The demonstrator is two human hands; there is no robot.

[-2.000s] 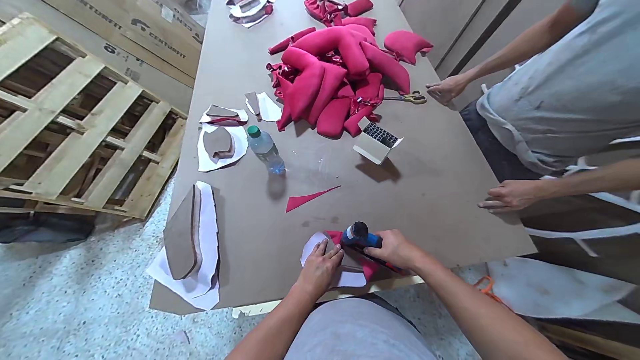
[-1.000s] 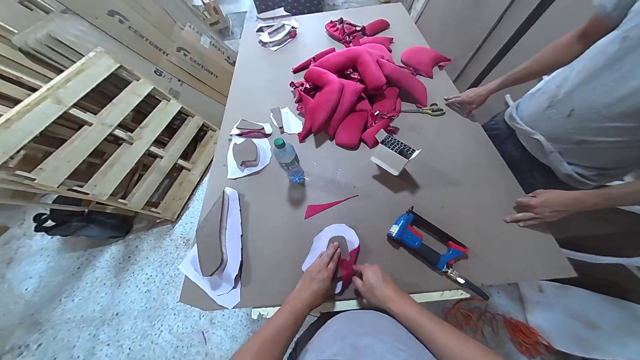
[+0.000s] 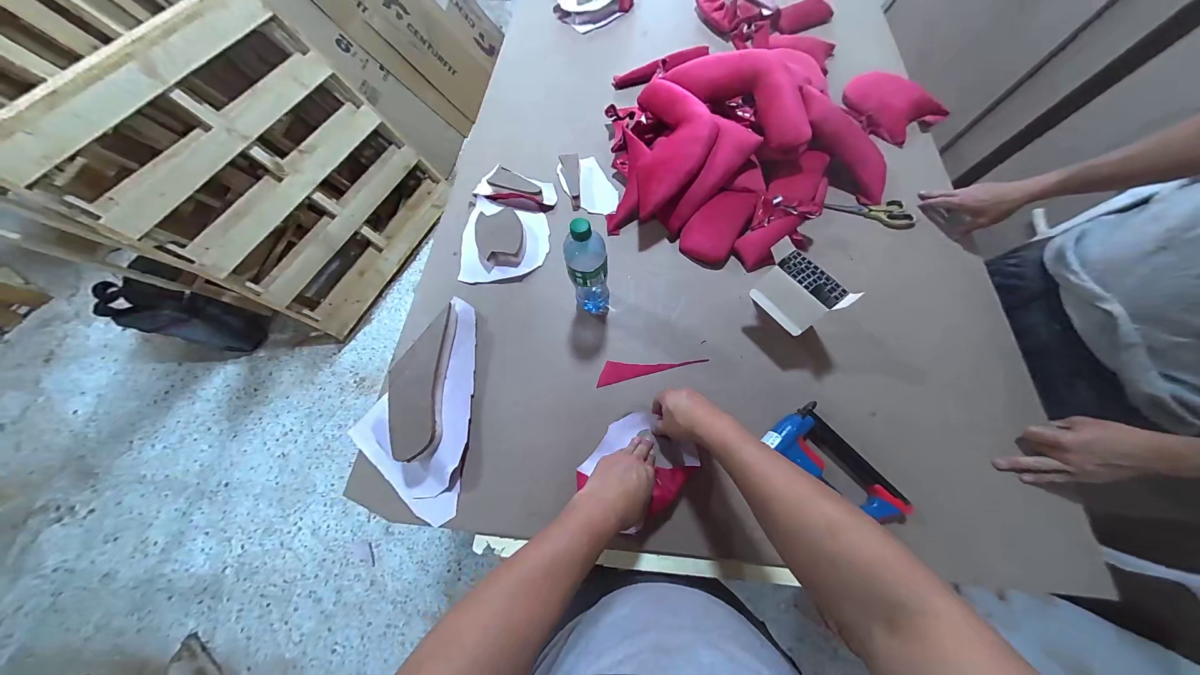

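Near the front edge of the table lies a small piece with red fabric (image 3: pixel 667 489) and white padding (image 3: pixel 626 433) around it. My left hand (image 3: pixel 622 480) presses down on the middle of it, its fingers close together. At the far edge of the piece, my right hand (image 3: pixel 679 414) has its fingers bent onto the white padding and seems to pinch it. A blue and black staple gun (image 3: pixel 804 441) rests on the table to the right, partly behind my right forearm. Just beyond the hands is a thin red fabric scrap (image 3: pixel 639 371).
Red upholstered pieces (image 3: pixel 731 141) are heaped farther back, with scissors (image 3: pixel 877 214) beside them. A plastic bottle (image 3: pixel 588 267) and a small open box (image 3: pixel 802 289) stand mid-table. Padded board pieces (image 3: pixel 424 398) lie left. A co-worker's hands (image 3: pixel 1073 450) are at the right edge; wooden pallets (image 3: pixel 216 159) lean left.
My right hand held the staple gun two seconds ago; the tool now lies on the table. Since one second ago, that hand has moved to the piece's far edge, and more red fabric shows near me.
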